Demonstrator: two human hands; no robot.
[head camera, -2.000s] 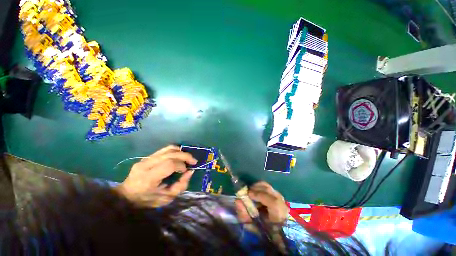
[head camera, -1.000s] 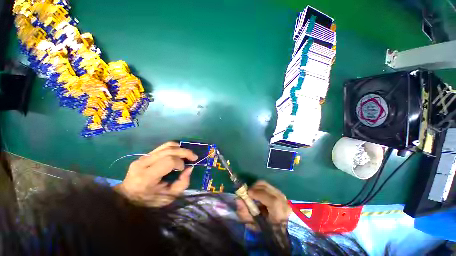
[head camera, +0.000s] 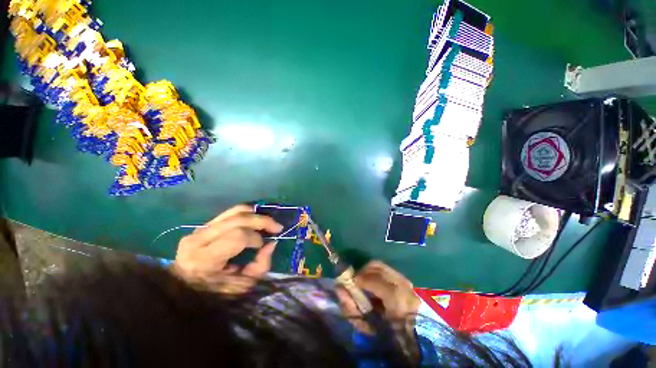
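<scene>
My left hand (head camera: 229, 248) pinches a thin solder wire (head camera: 180, 228), which curves out to the left and ends at the blue circuit board (head camera: 305, 218). Its fingertips rest over the black LCD module (head camera: 282, 213), whose right end meets that board. My right hand (head camera: 380, 289) holds the soldering iron (head camera: 344, 273), its tip at the board near the wire end. An orange flex tail (head camera: 319, 234) sticks out to the right. A second blue board (head camera: 298, 259) lies just below, partly hidden. Hair covers the lower part of the view.
A pile of boards with flex cables (head camera: 115, 108) lies at left. A leaning stack of LCD modules (head camera: 449, 108) stands right of centre, with one loose LCD module (head camera: 407, 228) below. At right are a fume fan (head camera: 547, 154), white cup (head camera: 503, 223) and cables. A red stool (head camera: 478, 310) is below the bench edge.
The iron tip has moved up and left onto the board since the first frame, staying there since. The camera view has shifted slightly. Both hands keep their holds.
</scene>
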